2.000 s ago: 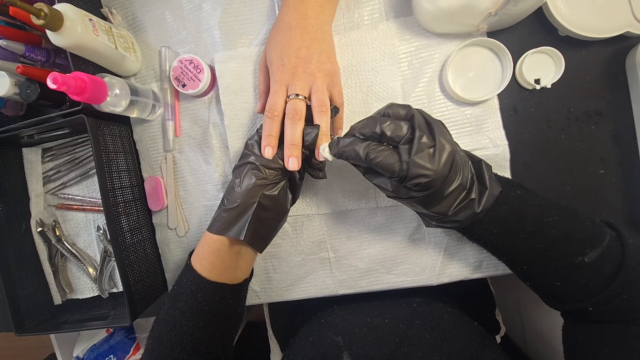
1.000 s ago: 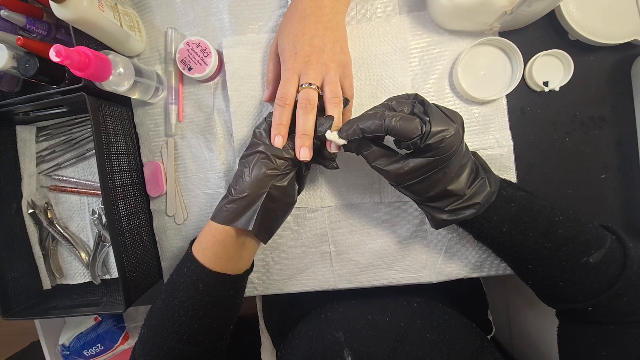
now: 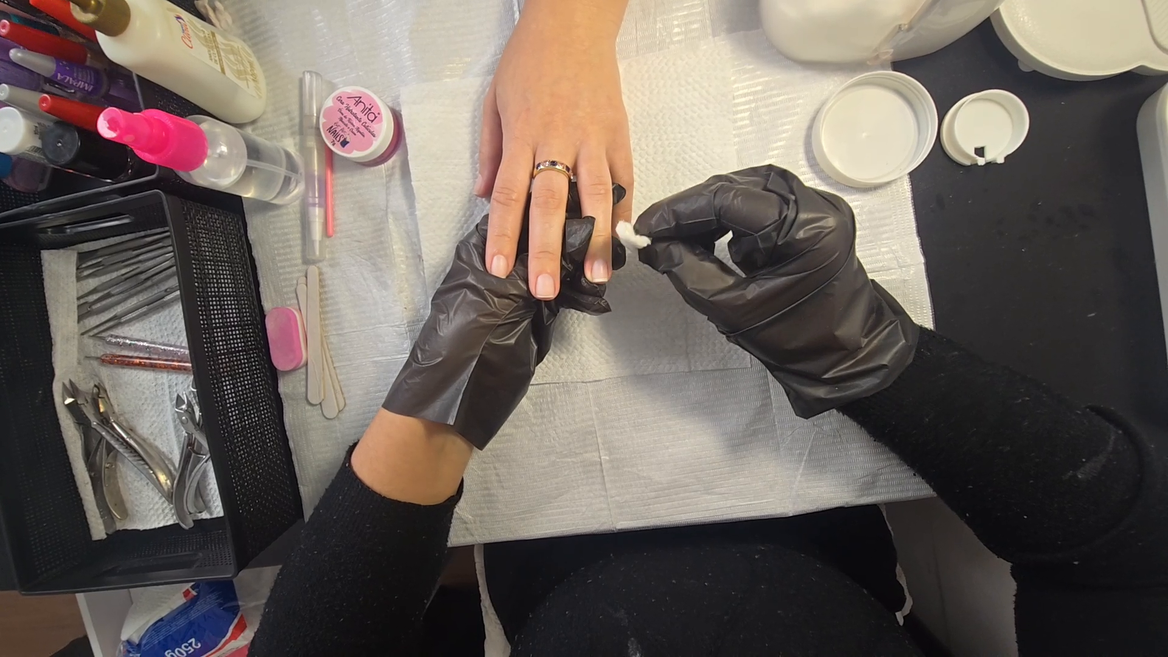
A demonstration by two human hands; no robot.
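Another person's hand (image 3: 557, 119), wearing a ring (image 3: 553, 168), reaches in palm down from the top. My left hand (image 3: 497, 319), in a black disposable glove, is under its fingers and holds them, the gloved fingertips partly hidden. My right hand (image 3: 776, 274), also gloved in black, pinches a small tuft of white cotton (image 3: 631, 235) between thumb and forefinger. The cotton is at the outer side of the person's fingers, near the little finger. White paper towels (image 3: 666, 438) lie beneath the hands.
At left stand a black mesh basket (image 3: 242, 383) with cuticle nippers (image 3: 119, 438) and metal tools, a pink-capped spray bottle (image 3: 228, 157), a pink jar (image 3: 358, 126), nail files (image 3: 315, 338) and a pink block (image 3: 286, 338). White lids (image 3: 874, 128) lie upper right.
My right hand with the cotton has drawn slightly away from the person's fingertips. My left hand still holds the person's fingers.
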